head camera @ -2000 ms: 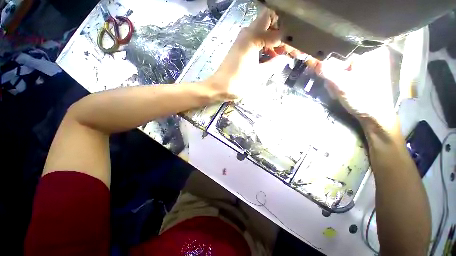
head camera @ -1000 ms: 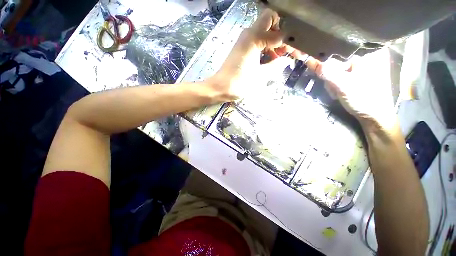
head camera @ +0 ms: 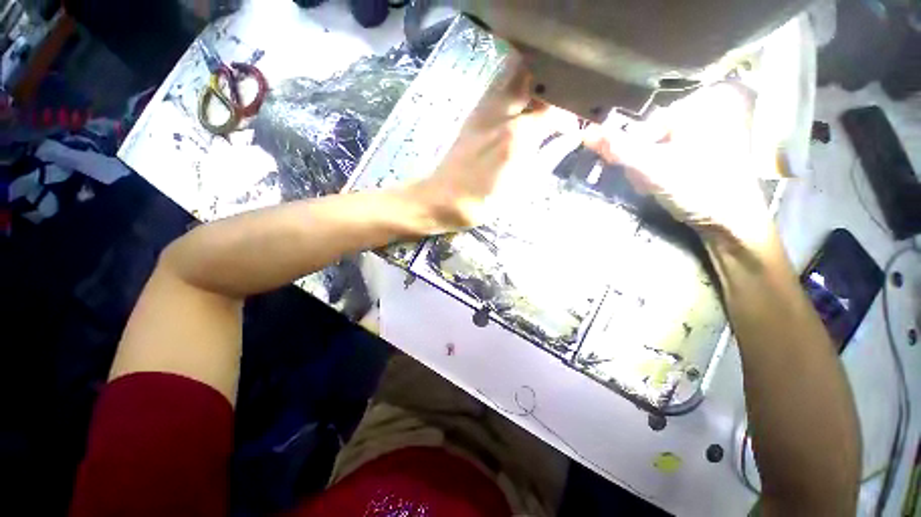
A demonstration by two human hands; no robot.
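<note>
The pale grey sewing machine head (head camera: 646,35) fills the top. Below it, strong lamp glare washes out the machine bed (head camera: 646,343) and the needle area. My left hand (head camera: 495,151) is bent under the head with its fingertips near the needle area. My right hand (head camera: 687,162) is beside it from the right, fingertips close to the left ones. Small dark parts (head camera: 581,167) show just below the fingertips. Glare hides whether either hand holds something.
Red and yellow scissors (head camera: 232,96) and crinkled clear plastic (head camera: 323,121) lie left of the machine. A smartphone (head camera: 843,288) and another black slab (head camera: 881,167) lie at right. A loose thread (head camera: 525,399) and a yellow scrap (head camera: 668,461) lie on the front table edge.
The view has shifted slightly. Both hands have moved a little under the head; the left fingers, raised and bent before, now point toward the needle area.
</note>
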